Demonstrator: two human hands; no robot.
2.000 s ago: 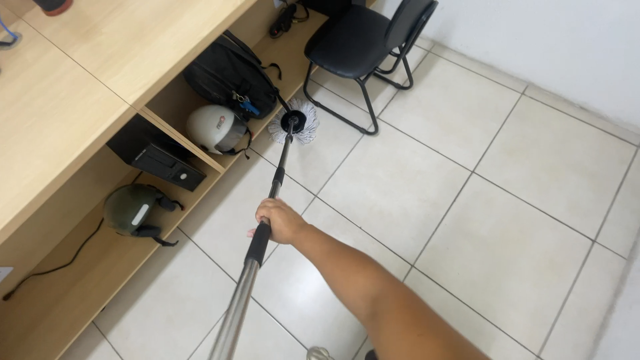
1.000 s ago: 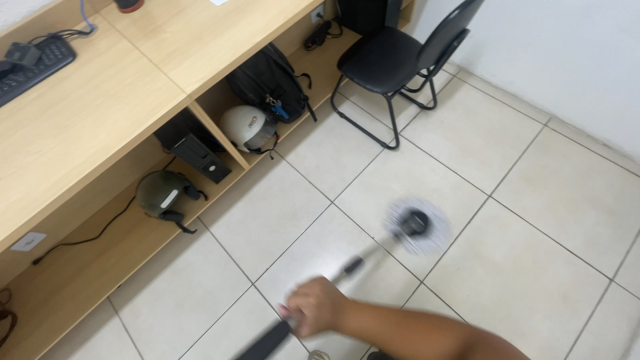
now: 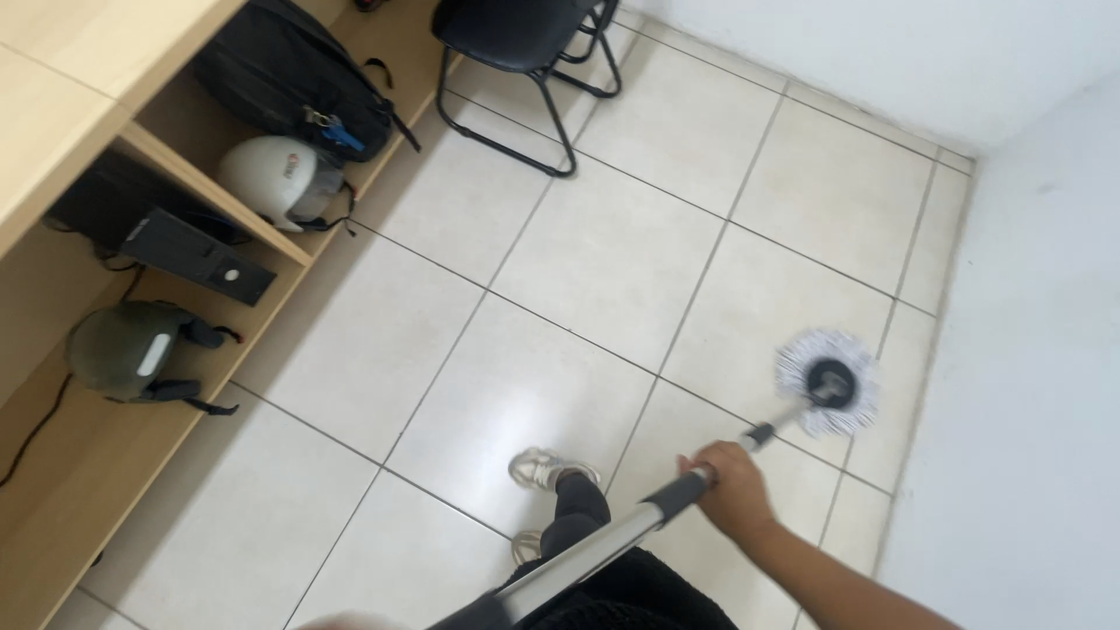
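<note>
My right hand (image 3: 731,490) grips the metal handle (image 3: 586,557) of a spin mop, just above a grey collar. The handle runs from the bottom of the view up to the right, across the front of my body. At its far end the round mop head (image 3: 829,382), with white-grey strands around a black disc, rests on the floor tiles near the right wall. At the bottom edge a small blurred part of my left hand (image 3: 350,622) shows beside the dark upper grip; its fingers are out of view.
A wooden desk with shelves (image 3: 289,289) stands at left, holding a black backpack (image 3: 289,79), a white helmet (image 3: 276,179), a computer case (image 3: 199,255) and a green helmet (image 3: 122,350). A black chair (image 3: 516,35) stands at the top. White walls (image 3: 1032,350) bound the tiled floor (image 3: 604,262).
The mop head has moved away from beside the shelves and chair, across the floor, to near the right wall. My right hand has kept its grip on the handle. The view has shifted.
</note>
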